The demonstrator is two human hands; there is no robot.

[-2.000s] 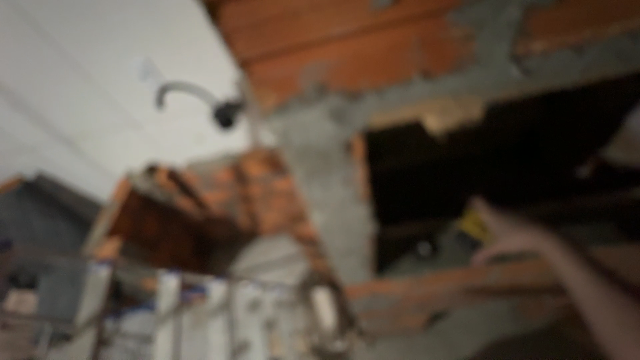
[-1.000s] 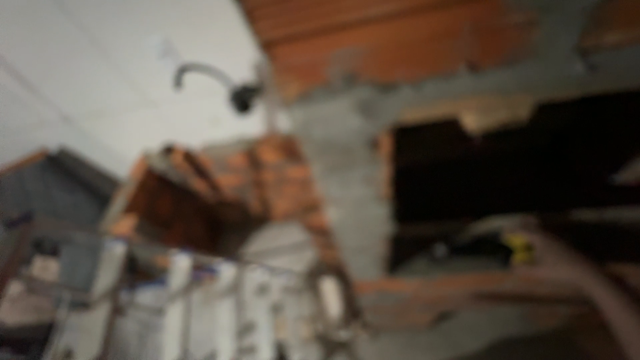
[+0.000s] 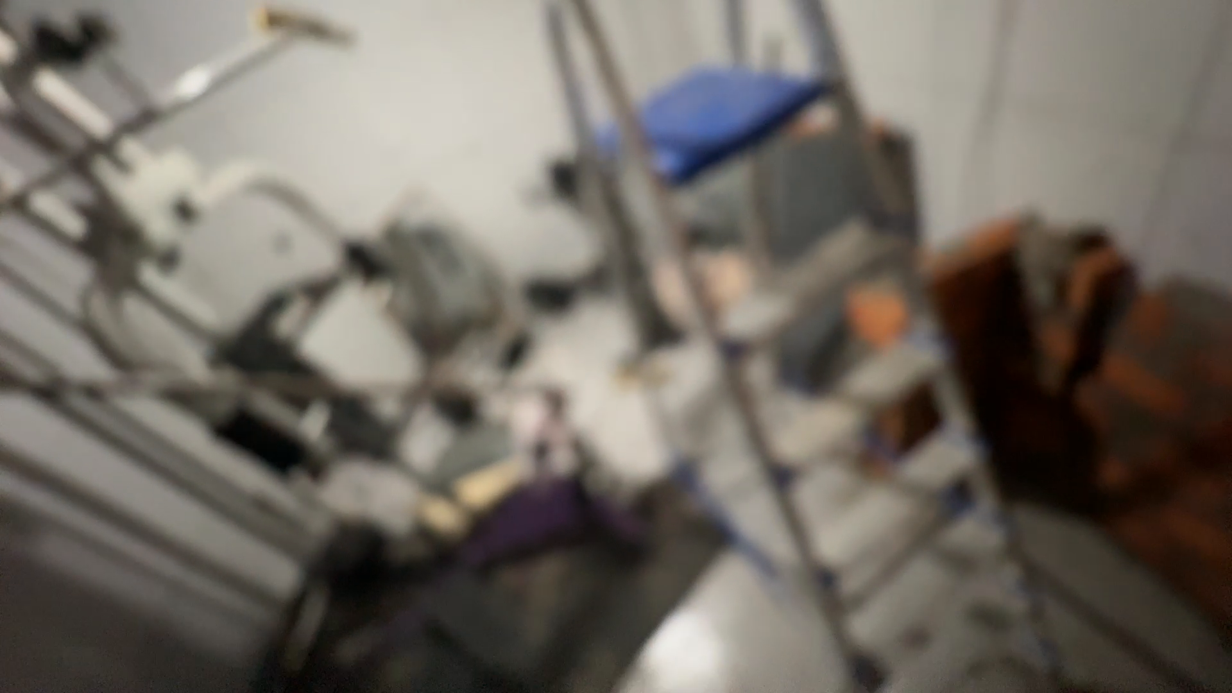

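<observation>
Neither my left hand nor my right hand shows in the blurred head view now. A metal stepladder (image 3: pixel 760 452) with a blue top platform (image 3: pixel 722 115) stands right of centre. Whether either hand holds anything is hidden from view.
Stacked orange bricks (image 3: pixel 1001 346) stand right of the ladder, against a rough brick surface. Long metal rails cross the left side. Behind them lies a clutter of pale and dark things, with a purple cloth-like item (image 3: pixel 529 525) low near the middle.
The view has swung far to the left, from the brick opening to the stepladder. The hand with a yellow-and-black thing, seen at the opening earlier, is out of view.
</observation>
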